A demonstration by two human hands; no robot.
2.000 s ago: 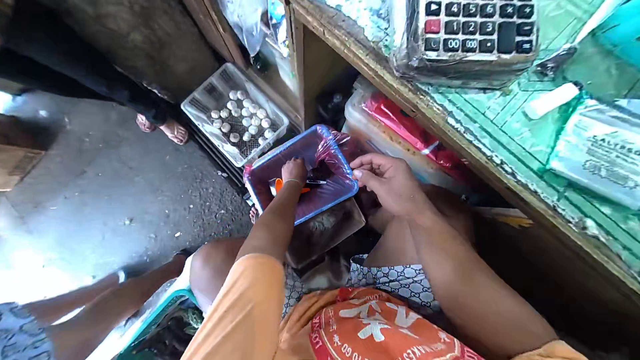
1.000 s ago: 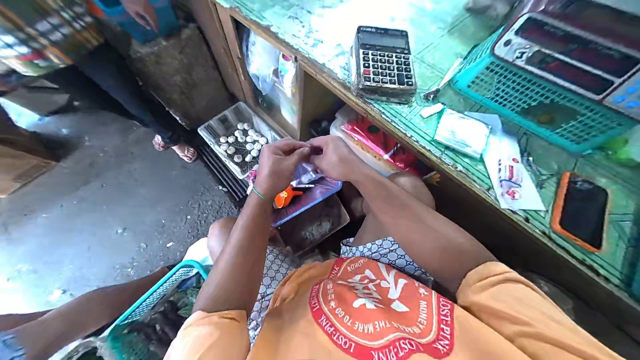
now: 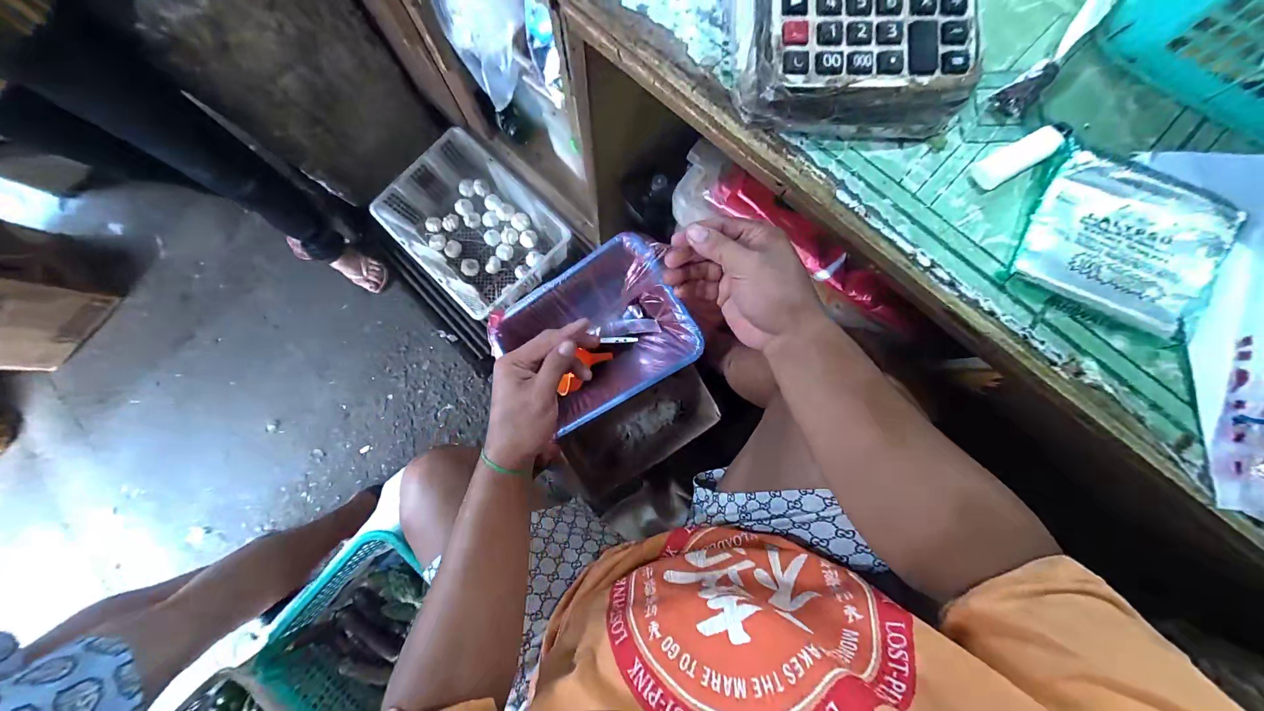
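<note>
A blue-rimmed basket [image 3: 629, 387] lined with pinkish plastic film stands in front of my knees. My left hand [image 3: 543, 380] reaches over its left side, fingers bent by the orange handles [image 3: 585, 370] of what looks like scissors; whether it grips them is unclear. Beside these fingers lies a thin silvery item [image 3: 619, 340]. At the basket's upper right corner is my right hand [image 3: 729, 276], thumb against the bent fingers, near the film's edge; anything thin between them cannot be made out. Under the basket sits a dark box [image 3: 652, 425].
A white plastic crate [image 3: 405, 202] holds several small round pale items. The green counter [image 3: 889, 188] bears a wrapped calculator [image 3: 859, 59] and a clear packet [image 3: 1126, 242]. A teal basket [image 3: 341, 573] of vegetables is at lower left. Another person's foot [image 3: 358, 269] is on the floor, beyond the crate.
My hands were together above the basket one second ago and are now apart, the left one lower at the orange handles, the right one at the basket's corner. The view has shifted.
</note>
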